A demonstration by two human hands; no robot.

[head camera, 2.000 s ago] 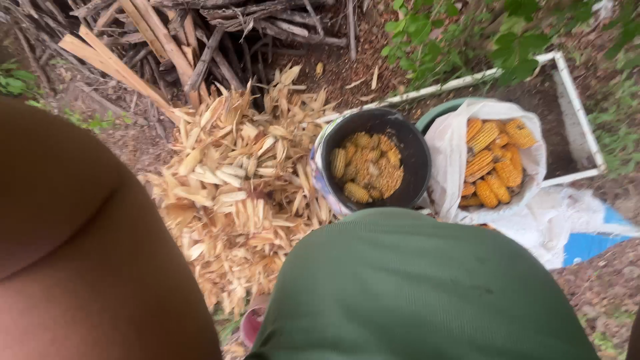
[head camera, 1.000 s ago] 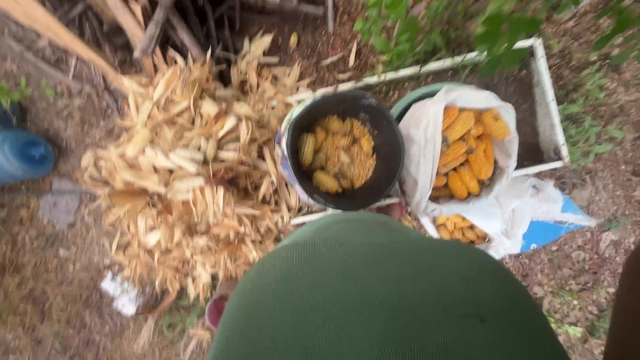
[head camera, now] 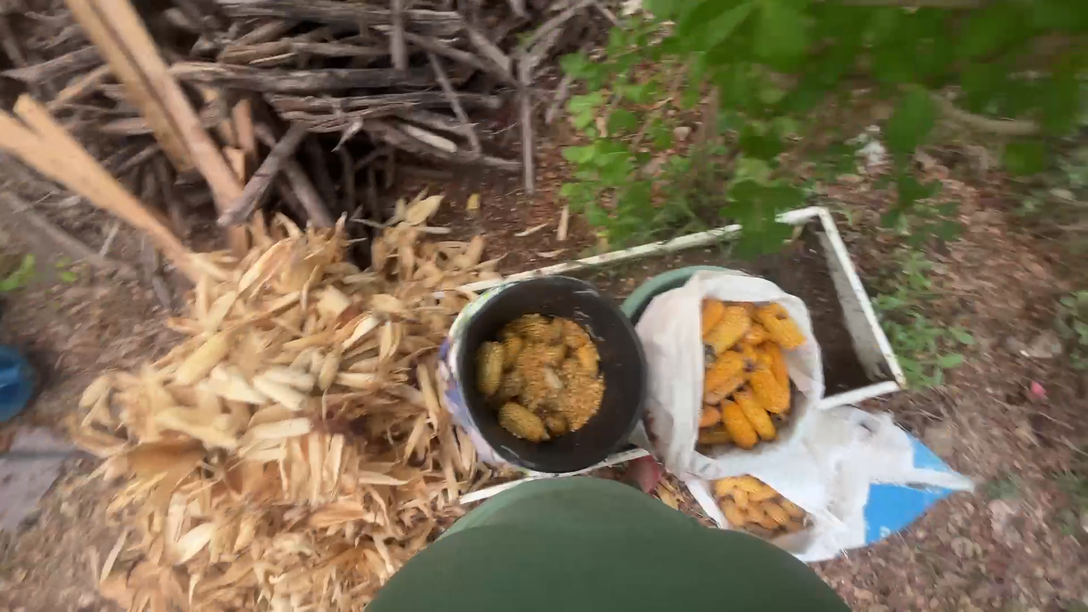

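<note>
Neither of my hands shows in the head view. Below me, beyond the green cloth of my clothing (head camera: 603,552), stands a dark-lined bucket (head camera: 625,382) with corn cobs and loose kernels (head camera: 548,374) in it. To its right, touching or nearly touching, an open white sack (head camera: 671,391) holds several orange corn cobs (head camera: 752,374). A green rim (head camera: 663,285) shows behind the sack. Nearer to me, a second white and blue sack (head camera: 850,501) lies with more orange cobs (head camera: 756,501) in its mouth.
A large heap of dry corn husks (head camera: 289,408) lies left of the bucket. Stacked firewood (head camera: 340,85) is behind it, with split boards (head camera: 153,102) leaning there. A white metal frame (head camera: 858,297) surrounds the containers' far side. Leafy branches (head camera: 756,119) hang at upper right. A blue container (head camera: 13,382) stands at far left.
The view has shifted. The bare limb that filled the left side two seconds ago is out of view. The bucket, sacks and husk heap look unmoved.
</note>
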